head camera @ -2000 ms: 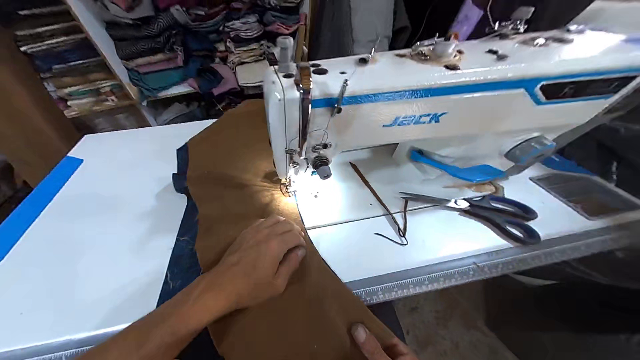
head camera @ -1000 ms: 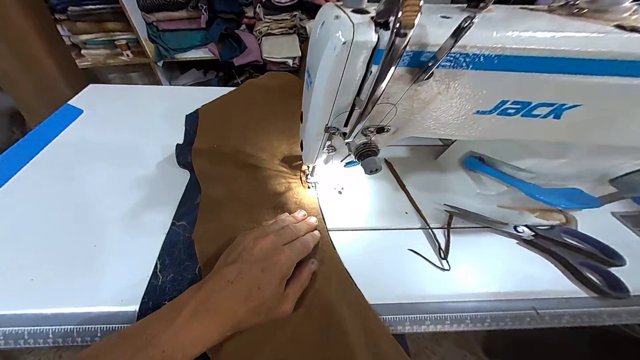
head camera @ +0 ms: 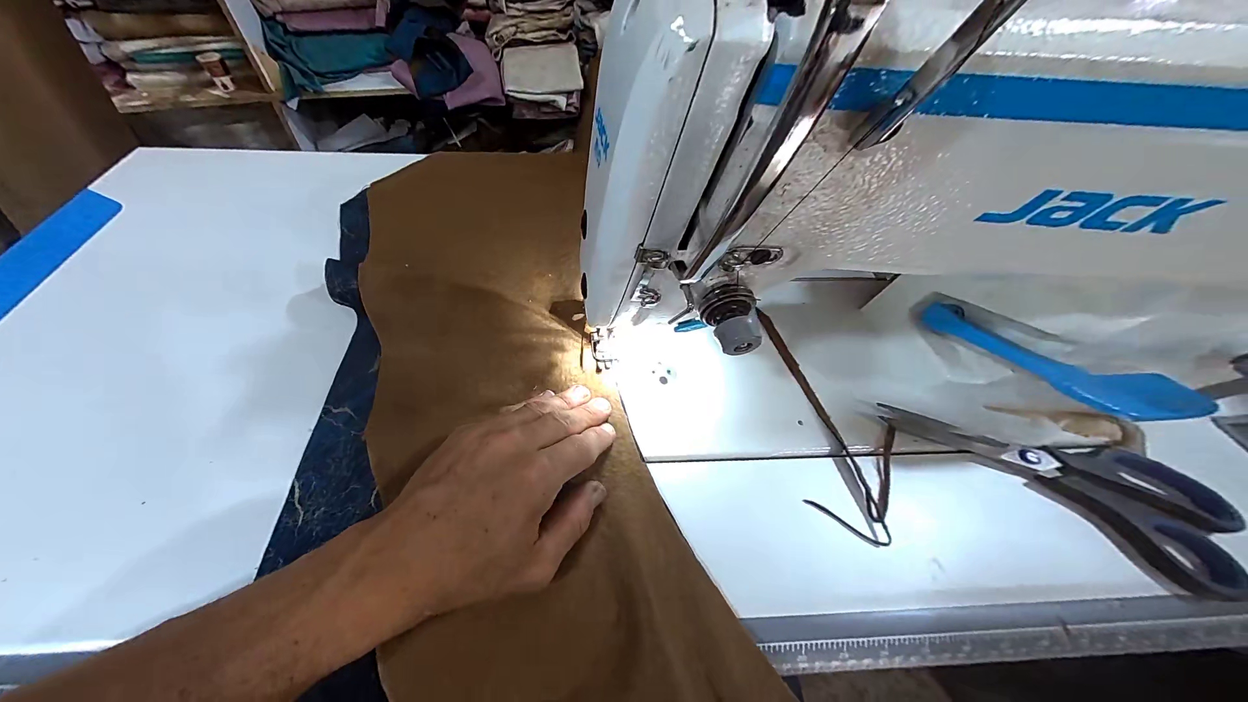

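Brown fabric (head camera: pixel 468 283) lies over a dark blue veined material (head camera: pixel 331 468) that shows along its left side. Flat on the brown fabric rests my left hand (head camera: pixel 517 478), fingers together, fingertips just in front of the presser foot (head camera: pixel 601 349) of a white Jack sewing machine (head camera: pixel 877 185). The machine's lamp lights the fabric's right edge beside the foot. My right hand is out of view. Right of the foot, a narrow dark strip (head camera: pixel 804 390) curls on the bed, with black-handled scissors (head camera: pixel 1033 463) near it.
A blue plastic tool (head camera: pixel 1072 375) lies under the machine arm, behind the scissors. A ruler strip (head camera: pixel 975 643) runs along the front edge of the white table (head camera: pixel 195 390). Folded fabrics (head camera: pixel 341 49) fill shelves at the back. Blue tape (head camera: pixel 58 239) marks the table's left edge.
The view has moved much closer to the needle area. My right hand, at the fabric's lower edge two seconds ago, is out of view. My left hand still lies on the brown fabric.
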